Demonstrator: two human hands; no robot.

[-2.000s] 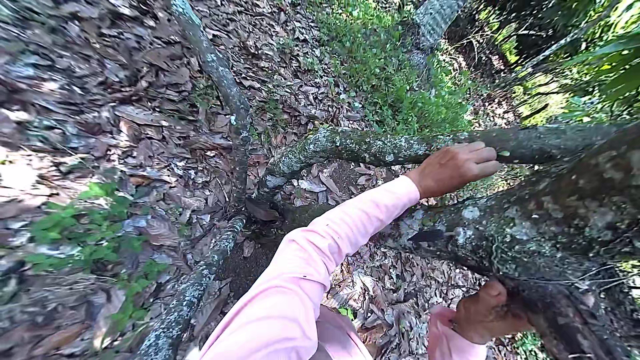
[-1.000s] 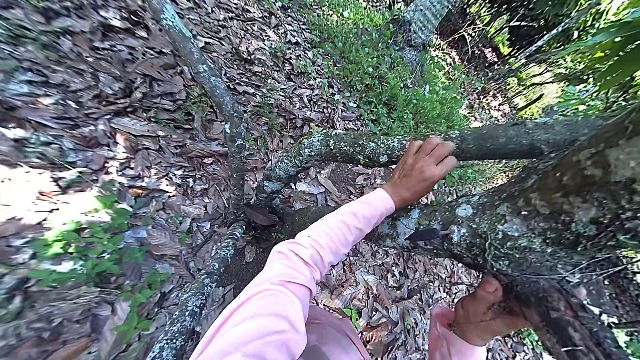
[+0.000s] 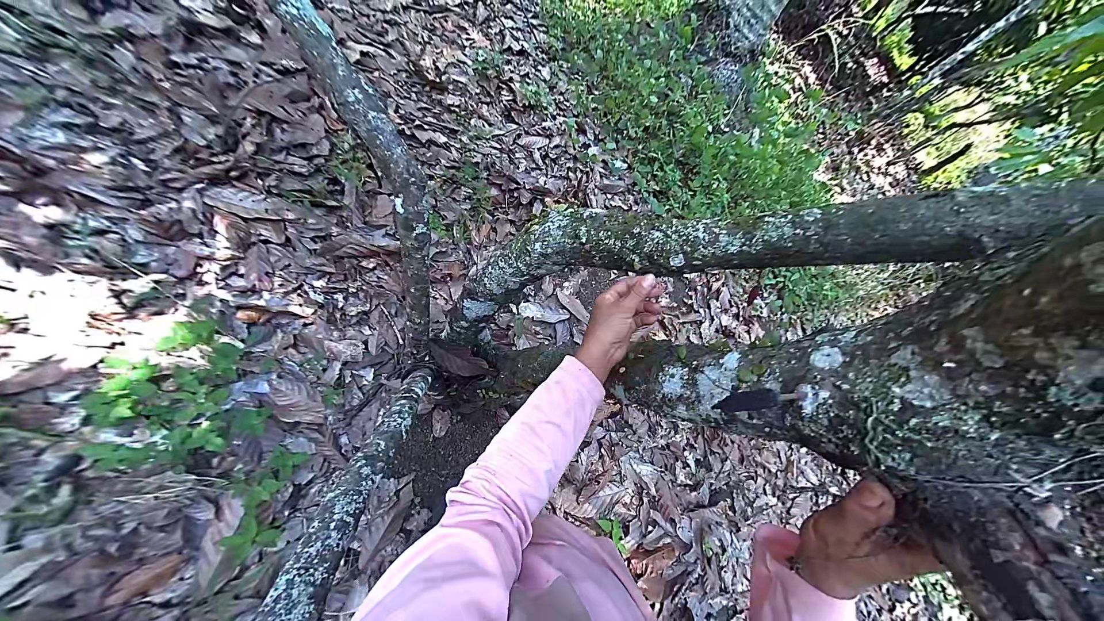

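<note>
My left hand [image 3: 619,323], in a pink sleeve, is just below a lichen-covered upper branch [image 3: 733,241], near its curved left part. Its fingers are curled, and whether something small is between them cannot be told. The thick mossy tree trunk [image 3: 931,379] passes beneath the wrist. At the lower right my right hand [image 3: 862,539] is around a dark lower limb [image 3: 1009,543] where it meets the trunk; its fingertips are hidden. A dark, pointed thing [image 3: 746,400], perhaps a dry leaf or pod, lies against the trunk between the hands.
A thin lichen-spotted branch [image 3: 379,138] rises at the upper left, and another [image 3: 336,517] runs down to the bottom edge. Dry leaf litter [image 3: 216,207] covers the ground. Low green plants grow at left [image 3: 181,397] and behind the upper branch [image 3: 699,129].
My left hand has moved left along the upper branch and now sits below it, nearer the fork. My right hand has stayed at the lower limb.
</note>
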